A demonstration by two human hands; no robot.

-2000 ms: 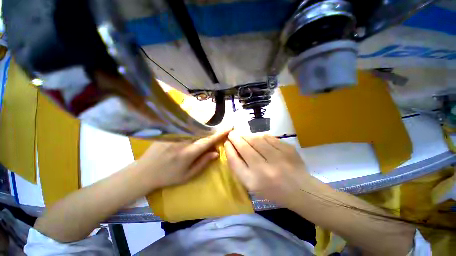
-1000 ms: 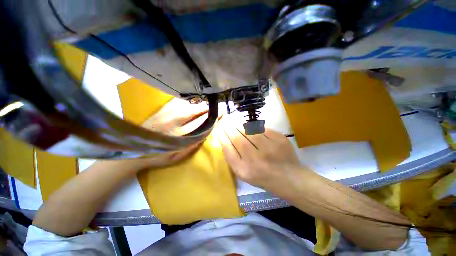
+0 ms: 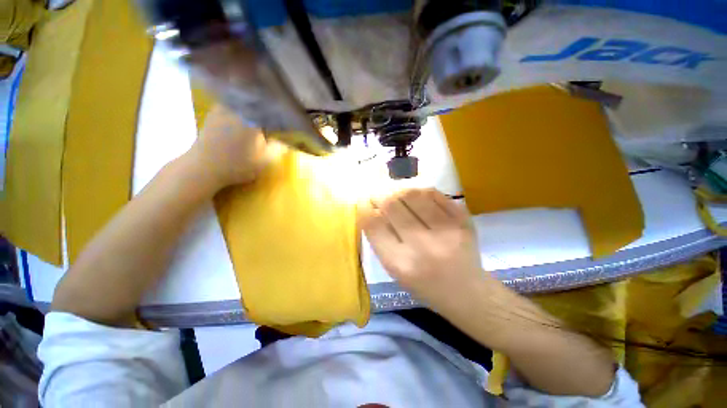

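A mustard-yellow garment piece (image 3: pixel 295 247) lies flat from the needle area to the table's front edge, its end hanging slightly over. The presser foot and needle area (image 3: pixel 359 155) is washed out by bright lamp light. My left hand (image 3: pixel 231 147) lies on the piece's upper left part, partly behind the machine's curved front, its fingers hidden by machine and glare. My right hand (image 3: pixel 422 235) is at the piece's right edge just in front of the needle, its fingertips lost in the glare; whether it pinches the fabric cannot be told.
The white sewing machine (image 3: pixel 550 60) with blue lettering fills the top. A notched yellow panel (image 3: pixel 534 151) lies right of the needle. Long yellow panels (image 3: pixel 104 127) lie at the left. Ruler tape (image 3: pixel 558 275) runs along the front edge. A crumpled yellow heap (image 3: pixel 670 311) is below right.
The view has shifted, showing more of the left panels. My left hand has moved up and left beside the machine head. The yellow piece lies flatter, its front end over the table edge.
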